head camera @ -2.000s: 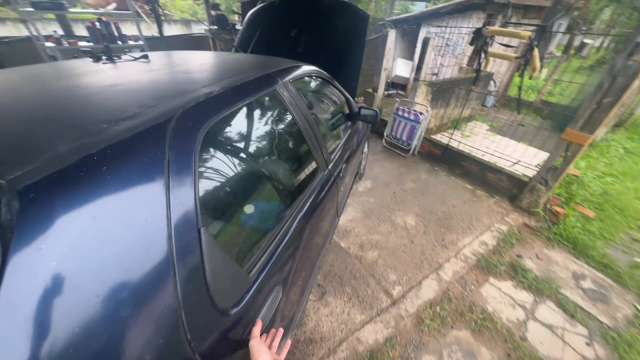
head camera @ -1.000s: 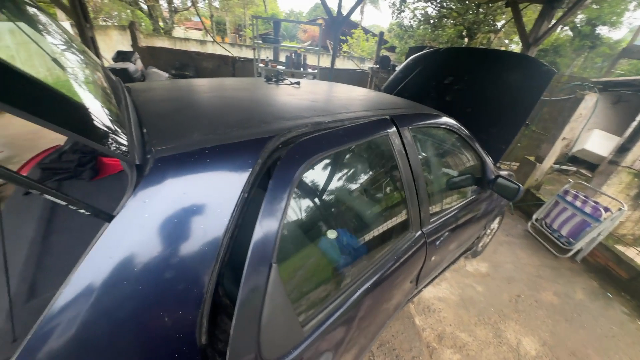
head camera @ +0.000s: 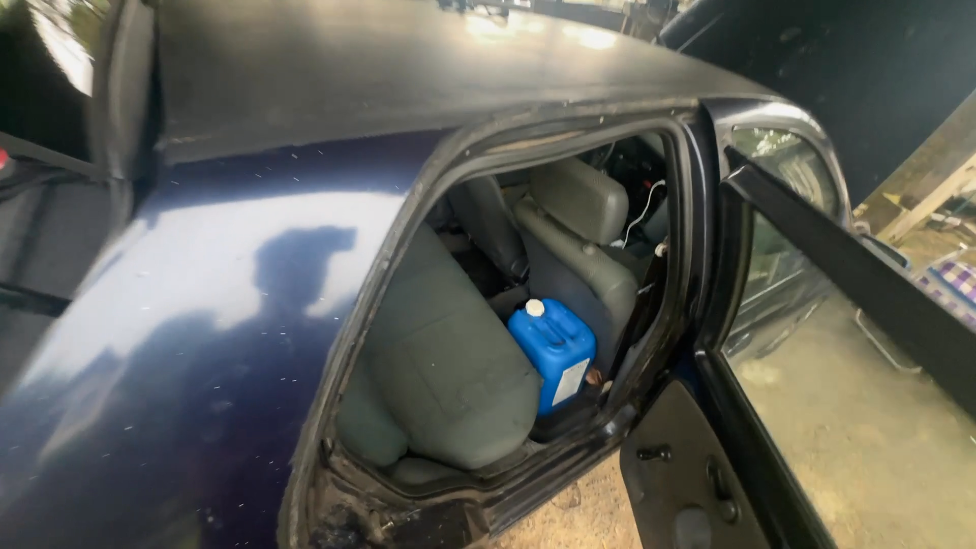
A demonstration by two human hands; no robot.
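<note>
Neither of my hands shows in the head view now. A dark blue car fills the view, its rear side door (head camera: 698, 457) swung wide open. Through the doorway I see the grey rear seat (head camera: 450, 358), which looks folded or tilted forward. A blue plastic jerrycan (head camera: 553, 343) with a white cap (head camera: 534, 307) and a pale label stands upright on the floor, between that seat and the grey front seat (head camera: 576, 202). A white cable (head camera: 644, 213) hangs beyond the front seat.
The raised tailgate (head camera: 46, 84) is at the upper left, the raised hood (head camera: 839, 69) at the upper right. The open door's window frame (head camera: 862, 267) juts out to the right. A folding chair with checked fabric (head camera: 953, 282) stands on the concrete ground (head camera: 862, 442) at the far right.
The rear side door, closed in both earlier frames, is now open and the car's inside shows. A hand seen near the door handle two seconds ago has left the view.
</note>
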